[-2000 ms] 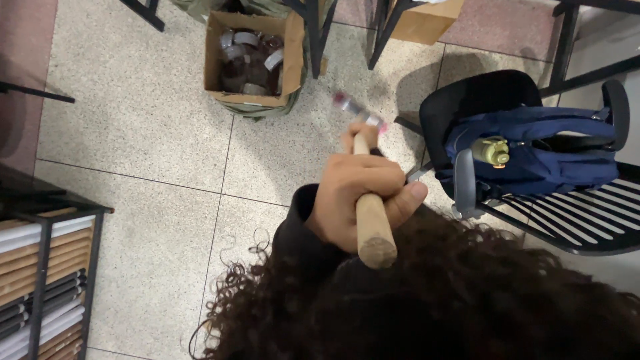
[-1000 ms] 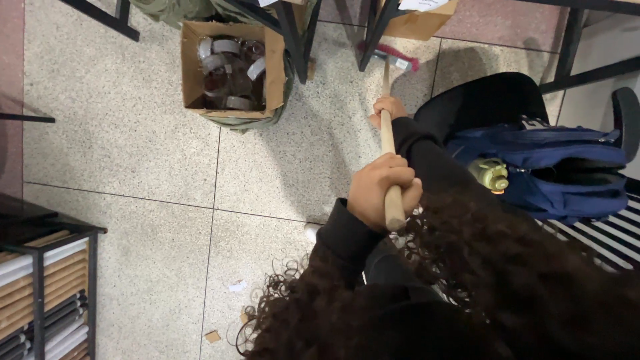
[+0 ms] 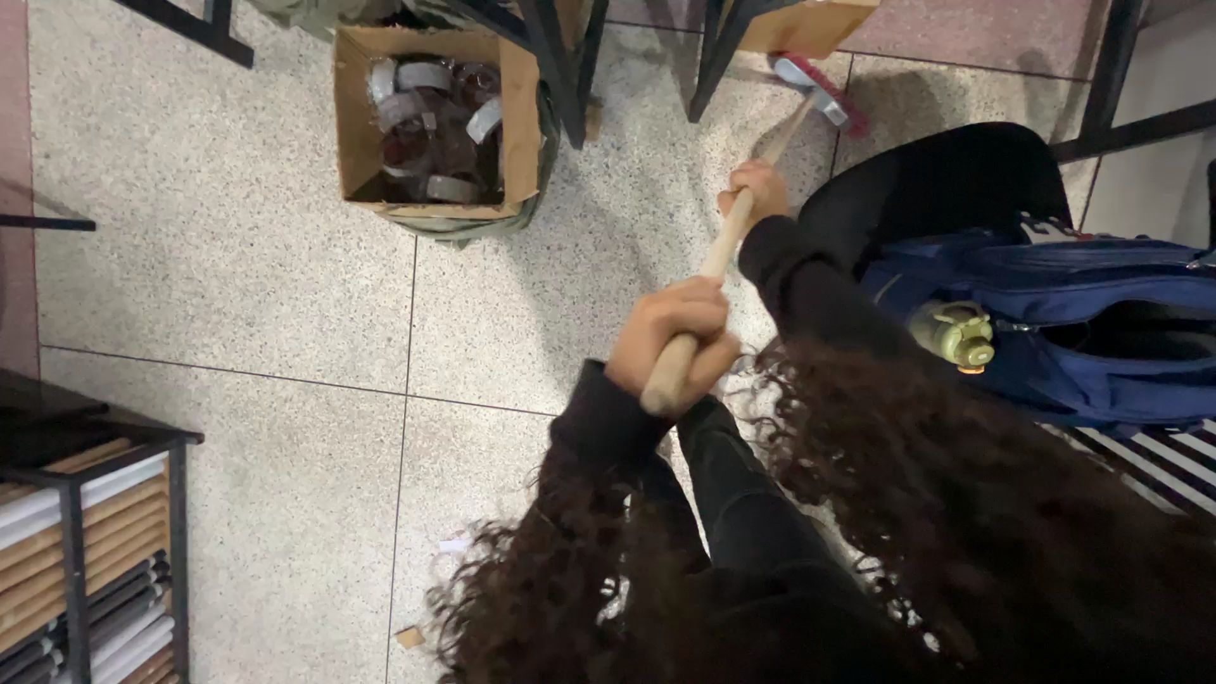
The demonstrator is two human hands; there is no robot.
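Observation:
Both hands grip the wooden handle (image 3: pixel 727 237) of a broom, which runs slantwise away from me. My left hand (image 3: pixel 673 344) is closed round the handle close to its blunt near end. Farther along, my right hand (image 3: pixel 755 192) holds the handle's middle part. The broom head (image 3: pixel 819 93), grey with red bristles, is at the floor by the black table legs and looks slightly blurred. Small scraps, one of them a brown piece (image 3: pixel 409 636), lie on the speckled tile floor near my legs.
An open cardboard box (image 3: pixel 518 123) of clear containers with pale lids stands upper left of my hands. Black table legs (image 3: pixel 560 76) rise beside it. At right, a blue backpack (image 3: pixel 1102 285) with a green bottle (image 3: pixel 959 337) rests on a chair. A black-framed rack (image 3: pixel 71 560) stands lower left.
The broom head has swung from over the floor near the chair to the area by the table legs and cardboard box at the top. Both hands have stayed on the handle.

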